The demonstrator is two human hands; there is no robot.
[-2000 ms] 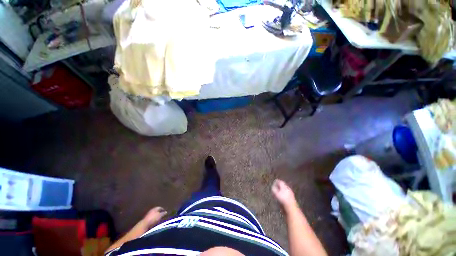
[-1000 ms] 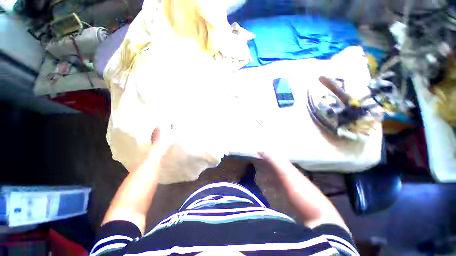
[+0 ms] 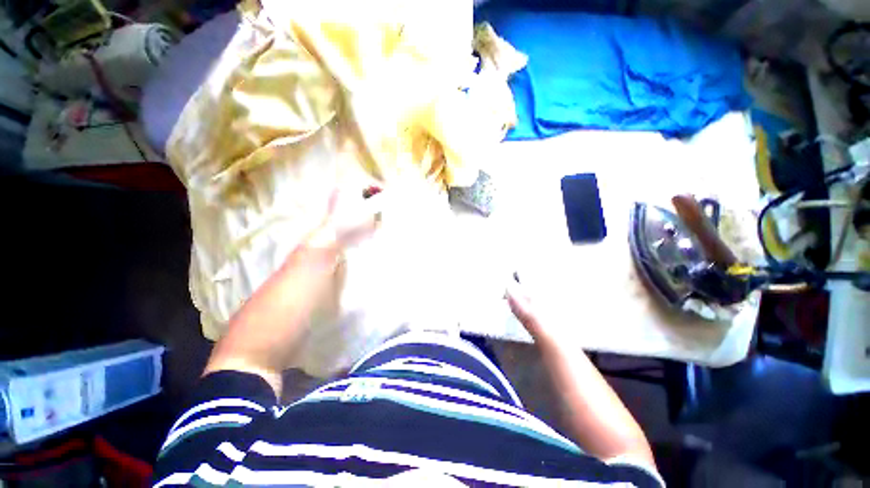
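Observation:
A cream-yellow garment (image 3: 277,162) covers the left part of the white-covered table and hangs over its front edge, with darker yellow folds near the middle. My left hand (image 3: 345,227) is on or just above the garment. Its fingers are washed out by glare, and a small dark reddish spot shows at their tips. My right hand (image 3: 520,307) is at the table's front edge, right of the garment. Its fingers are blurred, with a tiny dark spot near the tips. Whether either hand holds anything cannot be seen.
A black phone (image 3: 583,208) lies right of the garment. A steam iron (image 3: 682,253) with a brown handle and black cables is at the table's right. Blue cloth (image 3: 620,76) lies along the far edge. A blue-and-white box (image 3: 86,386) is low at left.
I have come from standing back to right at the table. Since a second ago, my left hand has moved slightly farther over the garment, whose left side now shows more folds.

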